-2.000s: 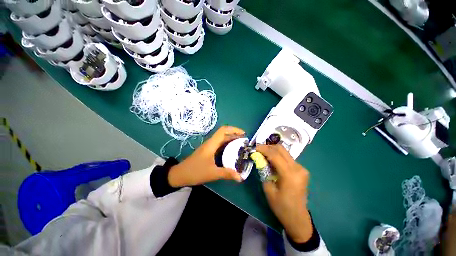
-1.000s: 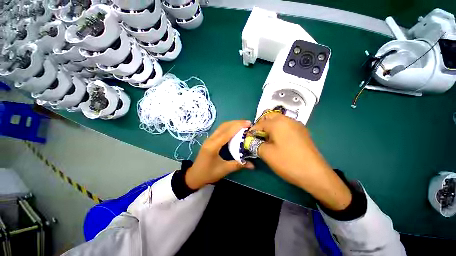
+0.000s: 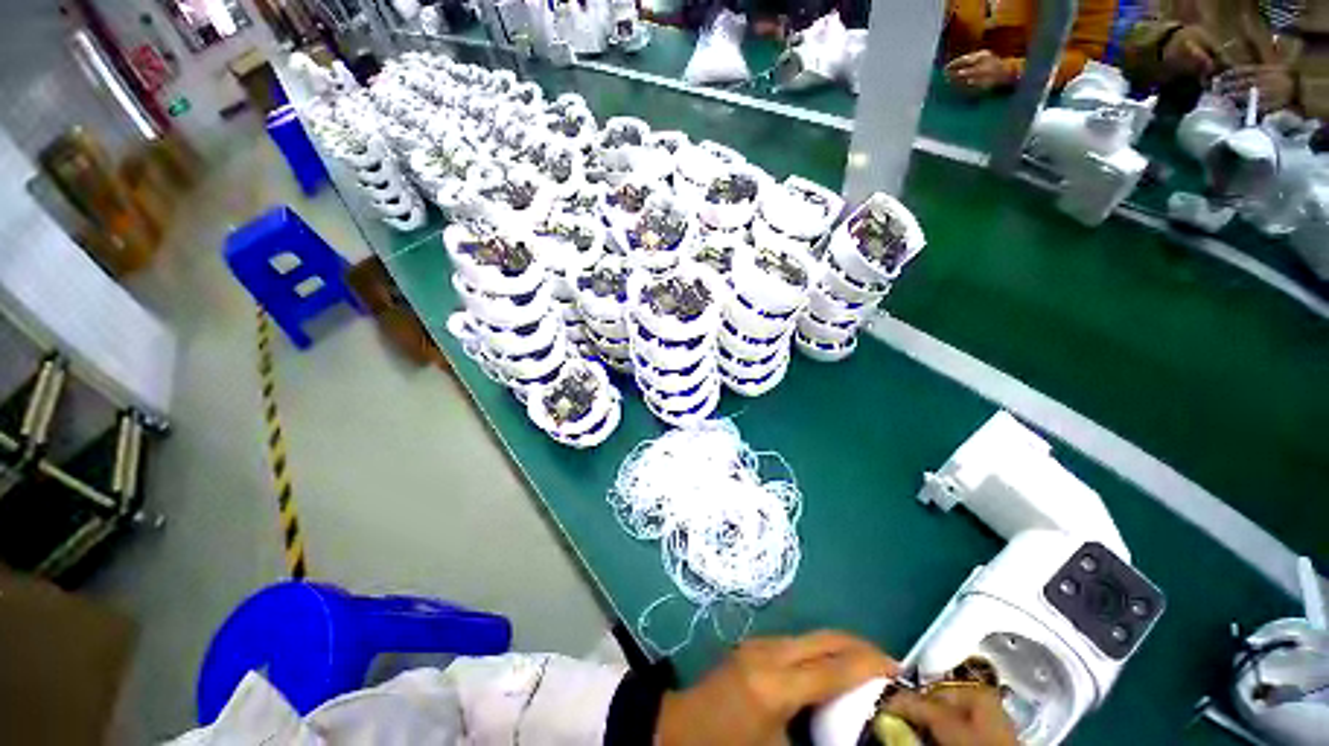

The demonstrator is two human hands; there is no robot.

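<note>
My left hand [image 3: 773, 685] holds a white rear housing cover [image 3: 845, 711] at the bottom edge of the view. My right hand [image 3: 962, 717], partly cut off by the bottom edge, is at the cover's open side with a yellow-handled tool [image 3: 895, 730] in it. Its tip is hidden. Thin wire leads [image 3: 962, 673] show between the cover and the camera body [image 3: 947, 634]. The camera body lies just right of my hands, its round cavity open. Its black lens panel [image 3: 1103, 599] faces up, and a white angular bracket [image 3: 1006, 474] joins it behind.
Stacked housing covers [image 3: 678, 343] with boards stand at the upper left of the green bench. A pile of thin white loops [image 3: 714, 510] lies before them. Another camera unit [image 3: 1290, 678] is at the right edge. Blue stools [image 3: 292, 656] stand left. People's hands [image 3: 984, 69] show across the line.
The view has swung up and left, showing more stacks, the floor and people. My hands now sit at the bottom edge, still at the cover. The loose cover at the right is out of view.
</note>
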